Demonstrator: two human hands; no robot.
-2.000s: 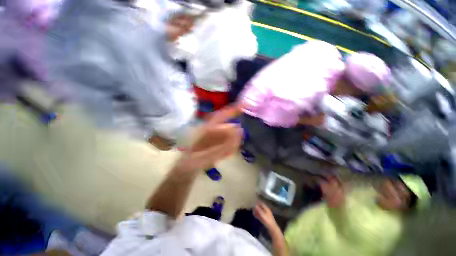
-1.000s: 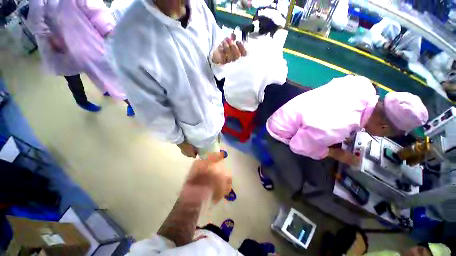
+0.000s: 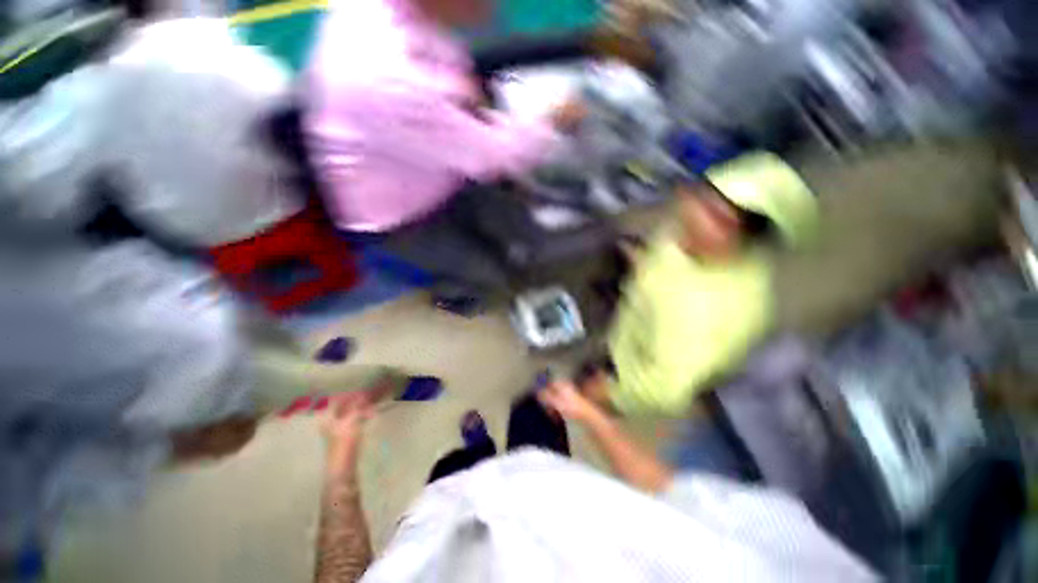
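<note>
The view is strongly blurred. My left hand [image 3: 348, 412] is low in the left half, beside another person's pale sleeve or leg; its fingers and any contact cannot be made out. My right hand [image 3: 566, 399] is held forward of my body, over dark clothing and near the person in yellow. No object can be clearly seen in either hand. A white-framed box-like thing [image 3: 548, 318] with a darker middle is low down, beyond my right hand and apart from it.
A person in yellow [image 3: 694, 325] is close at right. A person in pink [image 3: 393, 120] bends over equipment [image 3: 592, 114]. A person in white [image 3: 194, 137] sits on a red stool [image 3: 285, 264]. Someone in grey-white [image 3: 125, 330] is at left. Blurred items lie at far right.
The view has swung right, so the people, stool and white-framed thing appear further left. The yellow-clad person is now largely in view. My right hand has come into view; my left appears lower and further left.
</note>
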